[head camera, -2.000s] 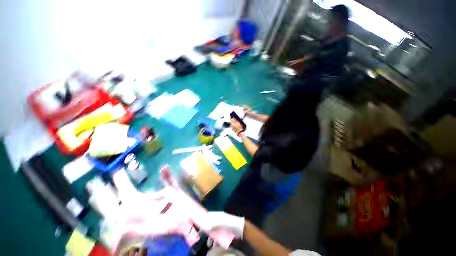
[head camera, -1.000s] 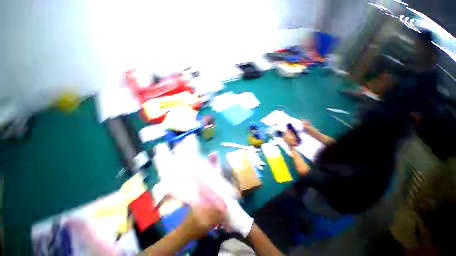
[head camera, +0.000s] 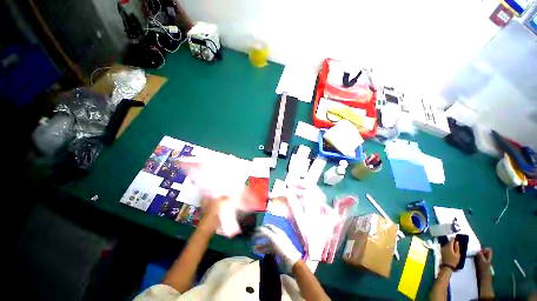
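Note:
My left hand (head camera: 213, 210) is bare and blurred, low over the right part of a printed poster sheet (head camera: 171, 176). It holds a pale pink strip (head camera: 228, 220), smeared by motion. My right hand (head camera: 275, 242) wears a white glove and is over a blue folder (head camera: 284, 226); its fingers are unclear. A pile of pink strips in clear bags (head camera: 312, 217) lies right of the glove. A red card (head camera: 257, 193) lies between the poster sheet and the pile.
A small brown carton (head camera: 371, 244), yellow card (head camera: 414, 267) and tape roll (head camera: 414, 221) are at right. Behind stand a white bottle (head camera: 334, 174), pen cup (head camera: 366, 167) and red tray (head camera: 343, 100). A steel ruler (head camera: 278, 126) lies centrally. Another person's hands (head camera: 452, 254) hold a phone at far right.
The view has swung left, showing the whole poster sheet and the bench's left end. My hands, close together a second ago, are now apart, the left over the poster sheet with a pink strip.

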